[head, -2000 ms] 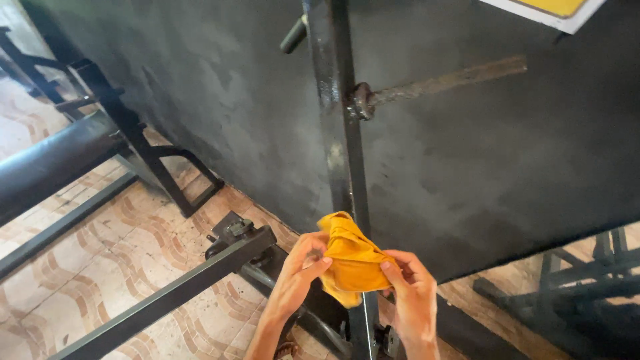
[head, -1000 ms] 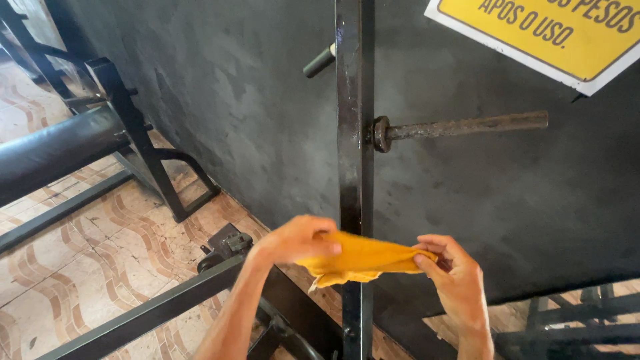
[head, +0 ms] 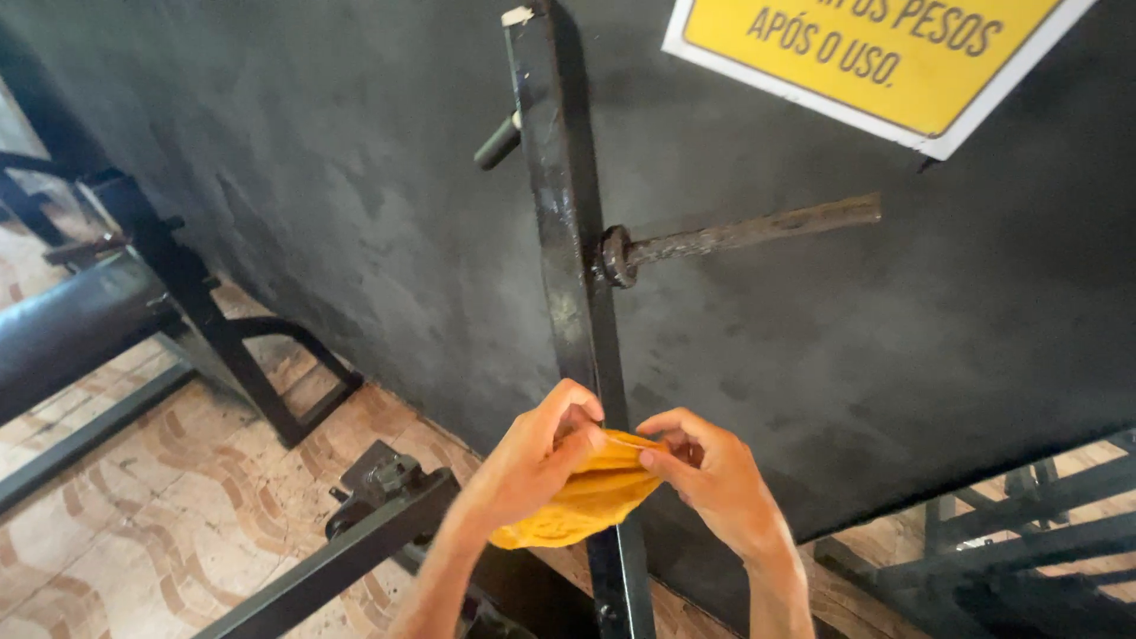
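Observation:
A yellow cloth hangs between my two hands at the lower middle of the view, in front of a black steel upright. My left hand pinches its upper left edge between thumb and fingers. Thumb and fingertips of my right hand grip the upper right edge. The cloth is bunched near the fingers and droops to the lower left. Above the hands, a rusty metal peg with a collar sticks out to the right from the upright.
A yellow sign with writing is on the dark wall. At left stands a padded black bench on patterned floor tiles. A black metal beam runs across the lower left. More dark frames show at lower right.
One second ago the cloth was stretched sideways between hands held farther apart. Now the hands are closer together and the cloth droops to the lower left.

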